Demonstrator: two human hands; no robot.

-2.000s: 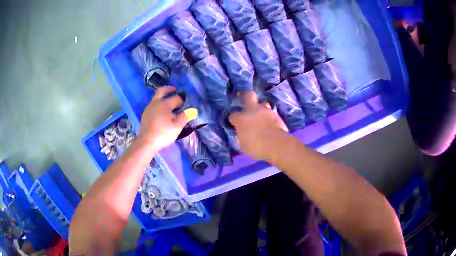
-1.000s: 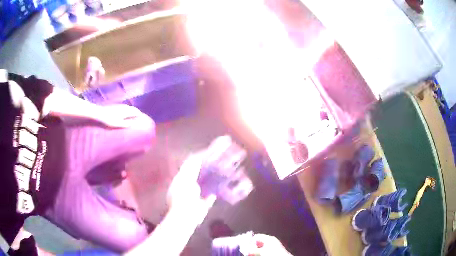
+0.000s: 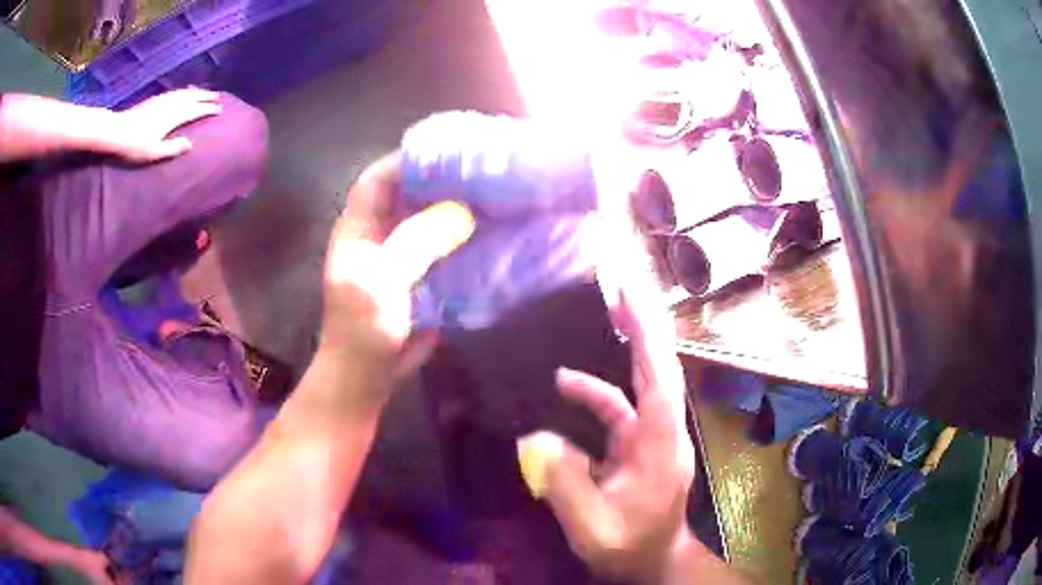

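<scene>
My left hand (image 3: 377, 246), with a yellow band on the thumb, is closed on wrinkled blue sleeves (image 3: 503, 257), at least two, one above the other. The upper one has a pale ridged edge; both are blurred, with their right ends washed out by glare. My right hand (image 3: 623, 469), also with a yellow band on the thumb, is below and right of them, fingers apart, with nothing seen in it.
Several hollow sleeves (image 3: 760, 166) lie under bright glare beside a dark glossy panel (image 3: 948, 217). More blue sleeves (image 3: 857, 457) crowd the tan bench edge (image 3: 748, 480) at lower right. A seated person's leg (image 3: 160, 400) is at left, near a blue crate (image 3: 217, 51).
The view has shifted, bringing the glossy panel and the glare-lit sleeves closer. The left hand still holds sleeves, now higher. The right hand has come up and is open; the piece by it earlier is no longer there.
</scene>
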